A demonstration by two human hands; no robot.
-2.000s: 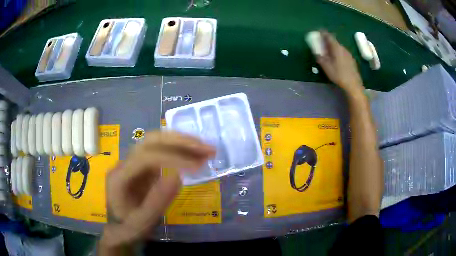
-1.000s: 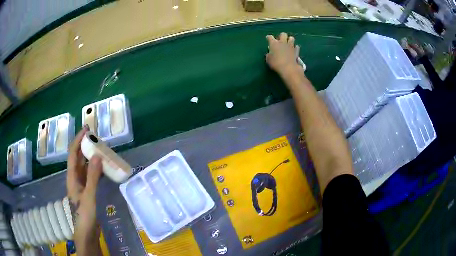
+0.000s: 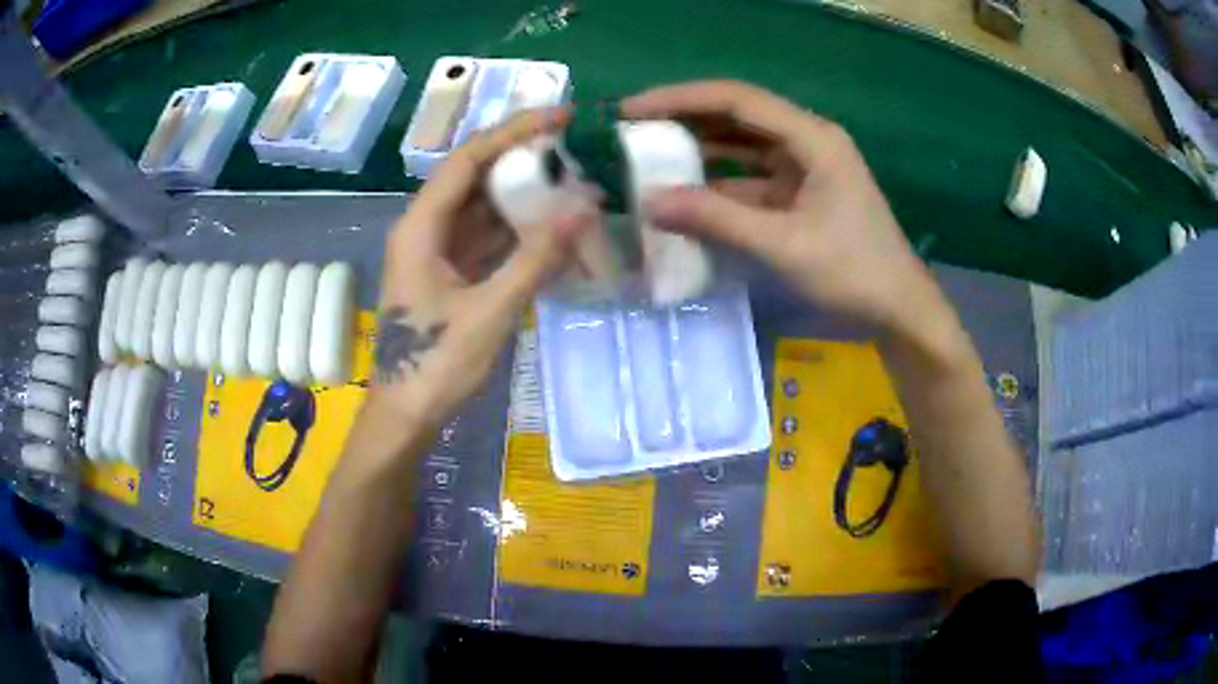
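Observation:
My left hand (image 3: 461,247) holds a white oblong device with a dark round spot (image 3: 528,187), somewhat blurred. My right hand (image 3: 801,201) holds another white oblong device (image 3: 664,167), with a pinkish lower part. The two devices are side by side, apart, above the far edge of the empty three-compartment tray (image 3: 655,388). The tray lies slightly turned on the printed cardboard mat (image 3: 574,535). Both hands are above the tray's far side; fingers hide parts of the devices.
Several filled trays (image 3: 327,114) stand on the green belt (image 3: 748,67) at the far left. Rows of plain white devices (image 3: 227,318) lie at left. One loose device (image 3: 1026,183) is on the belt at right. Tall stacked empty trays (image 3: 1135,401) stand at right. Grey-white bags (image 3: 120,628) are at lower left.
My right hand has come back from the belt with a device. My left hand has moved, still holding its device, and both hands are now close together over the tray. The camera view has turned.

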